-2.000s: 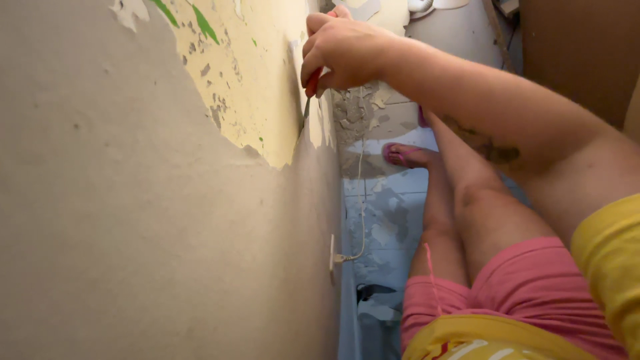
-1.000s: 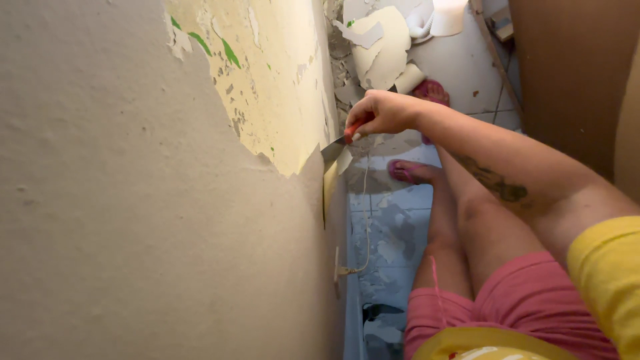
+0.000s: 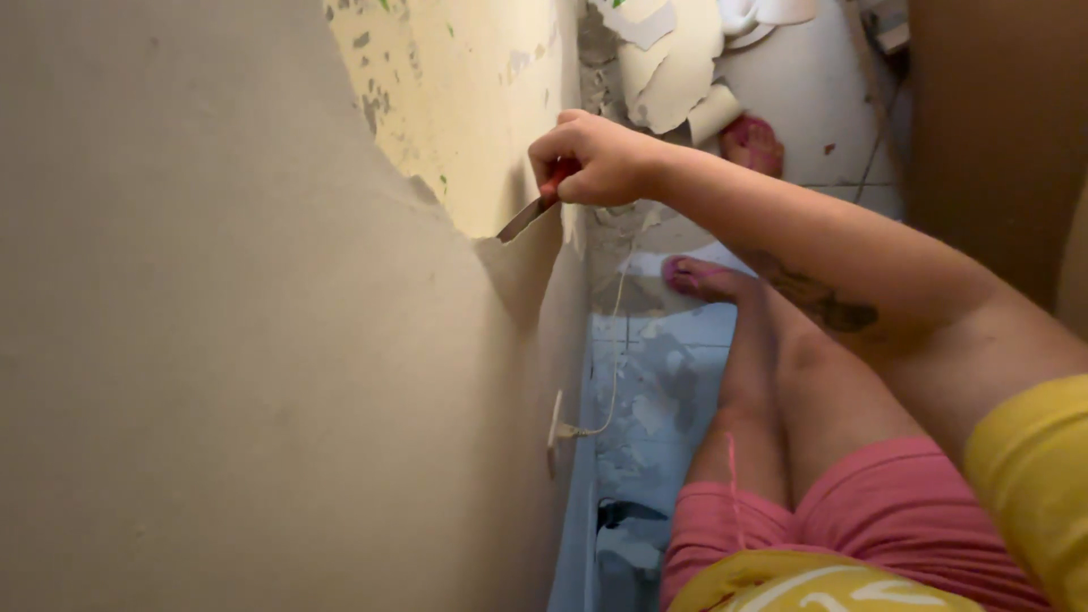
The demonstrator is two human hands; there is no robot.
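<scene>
My right hand (image 3: 595,161) holds the red handle of a scraper (image 3: 525,217), probably a putty knife. Its metal blade meets the torn lower edge of the paint layer on the wall (image 3: 340,382). Above that edge lies a bare, pale yellow patch (image 3: 476,110) with grey specks and small green traces. Below and right of the blade, a dark shadow or bared area with an uneven edge runs down the wall. My left hand is out of view.
Peeled paint sheets (image 3: 671,76) and a pale roll (image 3: 716,112) lie on the tiled floor (image 3: 807,110) by the wall. A white cord (image 3: 619,340) runs to a plug at a wall socket (image 3: 554,433). My sandalled feet stand near the debris. A brown panel (image 3: 994,127) rises at right.
The scraper has moved from the narrow strip near the wall's right side to the lower torn edge of the yellow patch. A pale flap seen by the blade one second ago no longer shows there.
</scene>
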